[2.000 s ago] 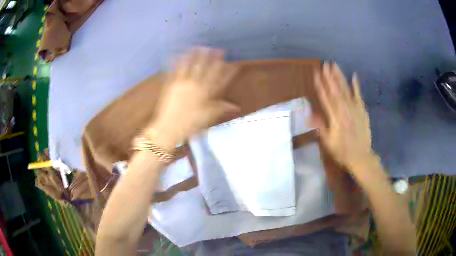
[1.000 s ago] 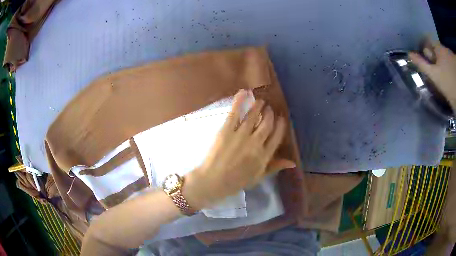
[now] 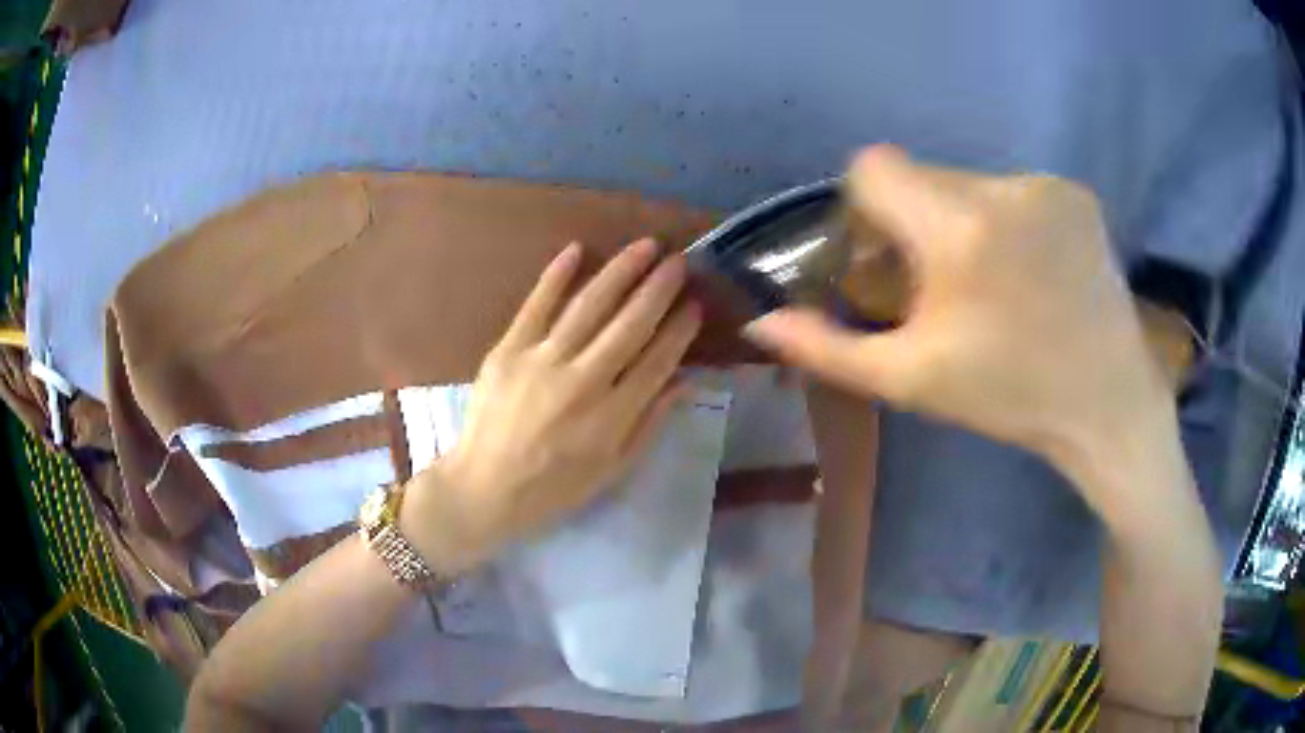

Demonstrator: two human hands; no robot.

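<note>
A brown garment piece [image 3: 472, 258] lies spread on the blue-grey pressing table [image 3: 429, 86]. White pocketing [image 3: 630, 573] lies on its near part, with narrow brown facing strips [image 3: 308, 447] across the white at left. My left hand [image 3: 573, 372] lies flat, fingers apart, on the pocketing and brown cloth, gripping nothing. My right hand [image 3: 988, 287] is shut on the steam iron [image 3: 787, 258]. The iron's pointed tip is on the brown cloth just right of my left fingertips. My right palm hides part of the handle.
A tied brown garment bundle [image 3: 86, 17] is at the far left corner. A shiny metal iron rest [image 3: 1274, 501] is at the right edge. Yellow wire racks [image 3: 72, 530] show below the table edge. Dark lint specks lie on the table. Brown cloth hangs at the near left.
My right hand has brought the iron from the right side of the table left onto the garment. My left hand now lies further left in view, fingers pointing up and right.
</note>
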